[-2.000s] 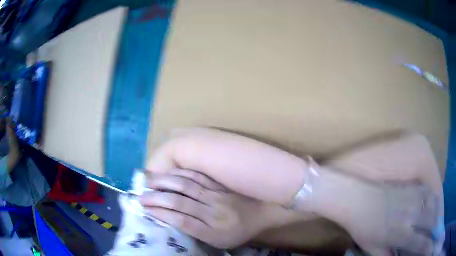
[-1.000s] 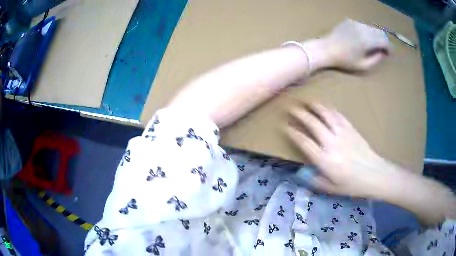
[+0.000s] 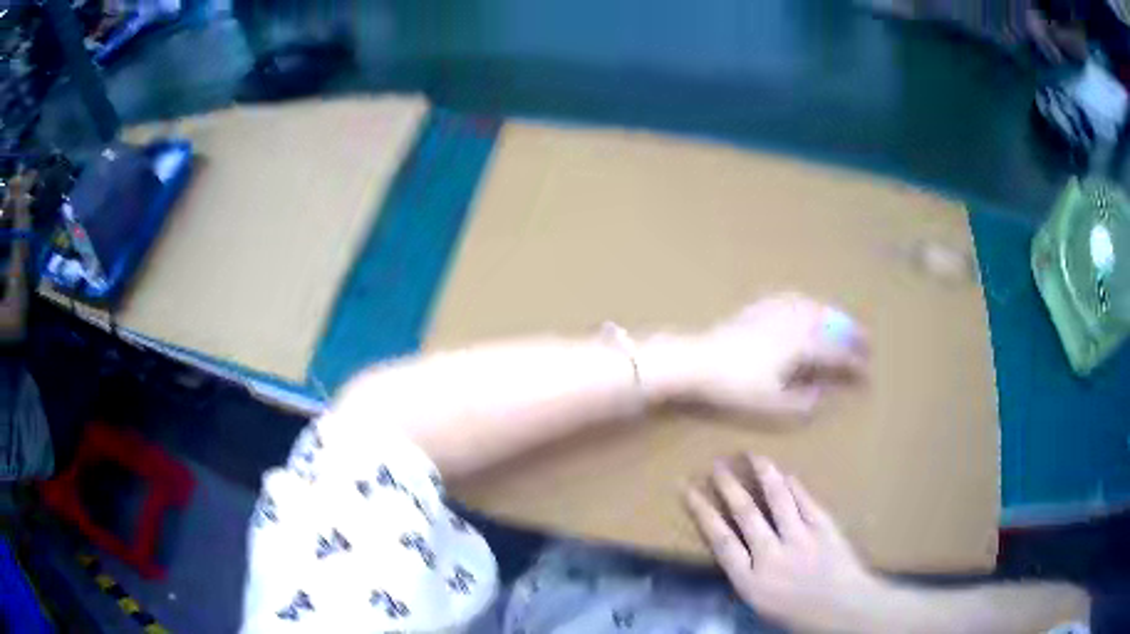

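Observation:
The tan cardboard sheet [image 3: 620,211] lies on the blue-green bench in front of me. My left hand [image 3: 793,357] reaches across it from the left, a thin bracelet on its wrist. Its fingers are curled, with a pale blue-white spot at a fingertip; it is blurred and no held object shows. My right hand [image 3: 781,545] is at the sheet's near edge, fingers spread, holding nothing. A small blurred pale thing [image 3: 942,258], perhaps the pen-length tool, lies near the sheet's right edge, beyond my left hand.
A light-green fan [image 3: 1093,273] stands at right. Another cardboard sheet [image 3: 260,223] and a blue tray with dark items [image 3: 183,173] are at left. A dark green conveyor [image 3: 644,74] runs behind, with a blurred black item [image 3: 297,68]. A red stool [image 3: 124,483] stands below left.
The view has tilted up, showing the far side of the bench. My left hand has moved away from the pale tool, towards me. My right hand's fingers now lie at the sheet's near edge.

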